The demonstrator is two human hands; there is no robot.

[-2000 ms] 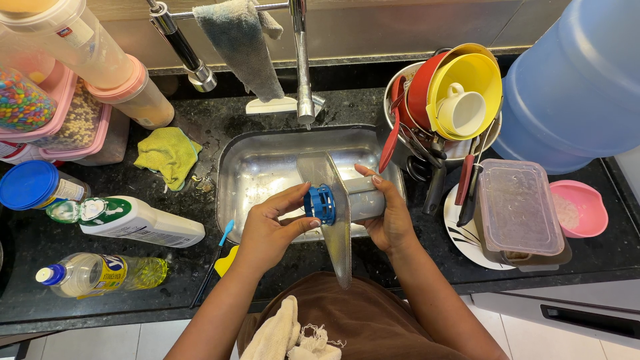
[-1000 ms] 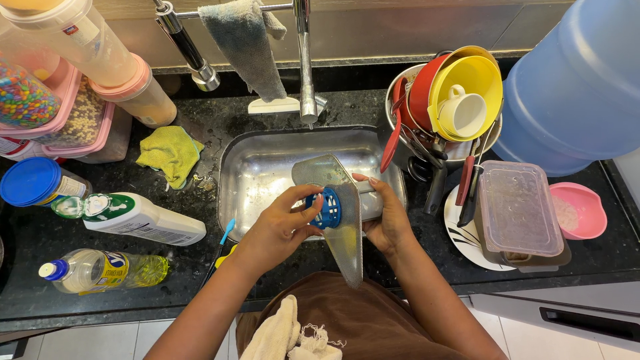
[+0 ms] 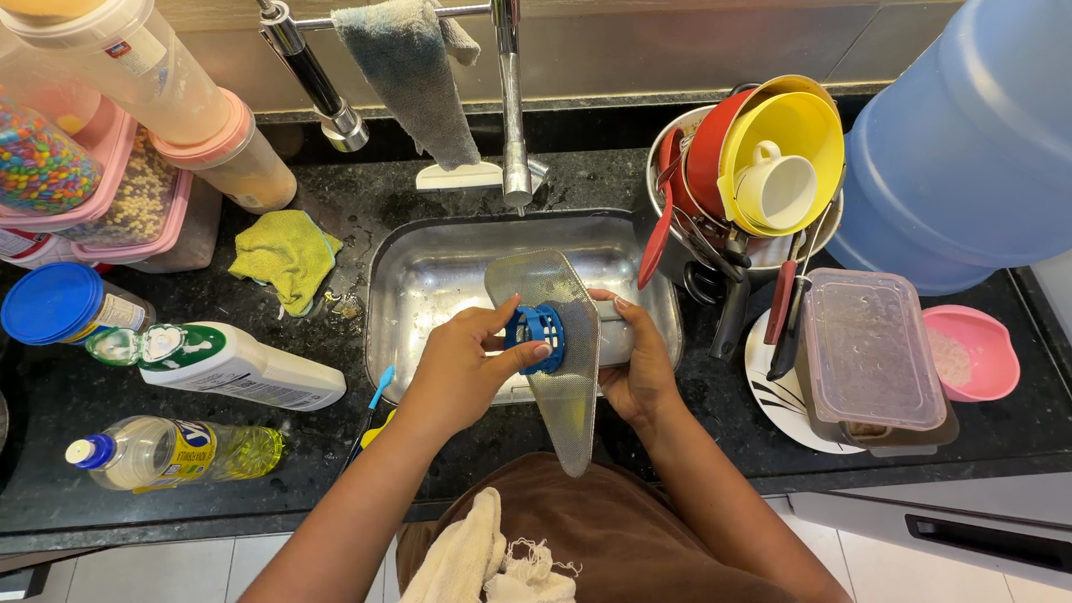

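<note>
A flat perforated metal mesh plate (image 3: 557,335) is held tilted over the near part of the stainless steel sink (image 3: 427,251). On its left face sits a blue slotted plastic ring (image 3: 540,339), gripped between the thumb and fingers of my left hand (image 3: 461,360). From the plate's other side projects a pale translucent cylinder (image 3: 615,333), which my right hand (image 3: 641,364) grasps; part of it is hidden by the plate and fingers. The faucet (image 3: 515,159) stands behind, above the sink's far rim.
Left of the sink lie a yellow-green cloth (image 3: 286,261), a white bottle (image 3: 243,364), a dish soap bottle (image 3: 180,452) and a blue-handled brush (image 3: 381,385). Stacked bowls (image 3: 804,109), a lidded plastic container (image 3: 871,352), a pink bowl (image 3: 976,352) and a large blue water jug (image 3: 963,151) stand right.
The mesh plate has been tilted and turned somewhat in my hands, its face now showing more than two seconds ago. Both hands remain on the same parts.
</note>
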